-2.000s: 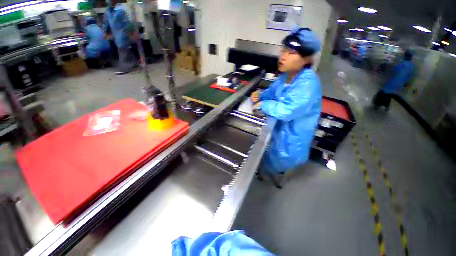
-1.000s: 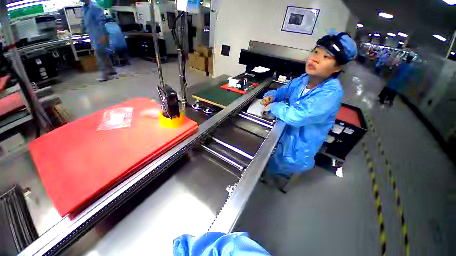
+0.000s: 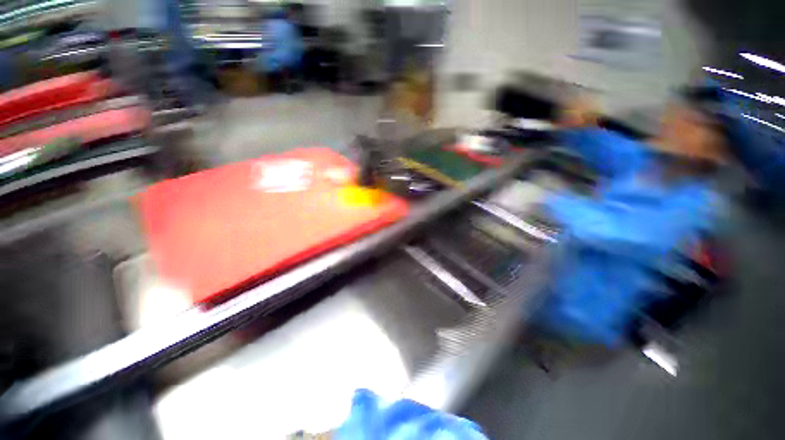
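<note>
The frame is blurred. The red sheets [image 3: 250, 228] lie in a flat stack beyond the near conveyor rail [image 3: 189, 335]. A small clear plastic bag [image 3: 284, 174] lies on them. A yellow-orange tape roll [image 3: 361, 196] with a dark object standing in it sits at their right corner. The shiny steel bed [image 3: 293, 369] lies between the rails, with cross rods [image 3: 445, 275] further along. At the bottom edge a blue sleeve of mine [image 3: 404, 421] shows. No hand of mine can be made out.
A person in a blue smock [image 3: 620, 232] stands beside the far rail at right, one arm raised toward the back. Behind is a green-matted bench [image 3: 448, 163] with red and white items. More red sheets [image 3: 77, 129] are at the upper left. Other workers and brown boxes are behind.
The view has swung left, so the red stack and the person sit further right. More red sheets have come in at the upper left. The person's arm is now raised. The picture has become blurred.
</note>
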